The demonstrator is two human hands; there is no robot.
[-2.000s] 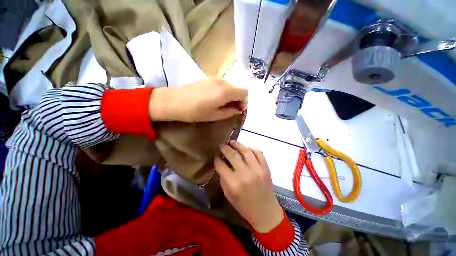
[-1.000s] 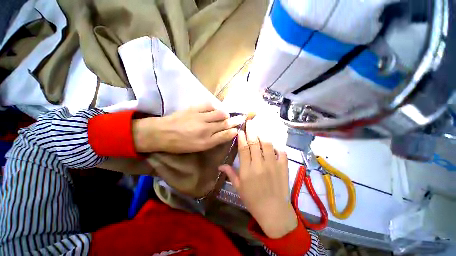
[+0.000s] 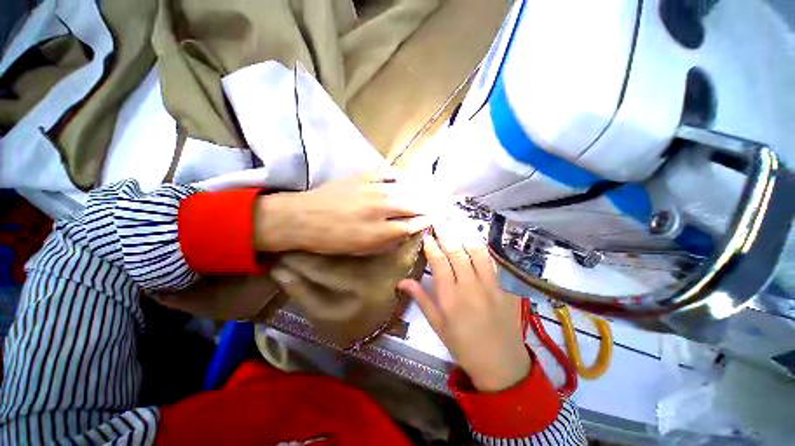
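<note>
Khaki cloth (image 3: 336,292) with a darker serged edge lies on the table edge under my hands. White pocketing (image 3: 266,104) joins it behind my left hand. My left hand (image 3: 349,218) is bare and presses flat on the cloth, fingertips in the glare by the needle area. My right hand (image 3: 471,300) is bare, fingers spread, with its fingertips on the cloth edge next to the left fingertips. The sewing machine (image 3: 567,87) head is right above them. The presser foot is washed out by the lamp, so its contact with the cloth cannot be told.
Scissors with red and yellow handles (image 3: 590,347) lie right of my right hand, their blades hidden. Crinkled clear plastic (image 3: 689,405) lies at the lower right. A measuring strip (image 3: 401,364) runs along the table edge. More khaki and white cloth is heaped at the upper left.
The view has shifted, showing more of the machine head and hiding the scissor blades. My right hand has moved up from the lower cloth edge to beside my left fingertips and spread its fingers.
</note>
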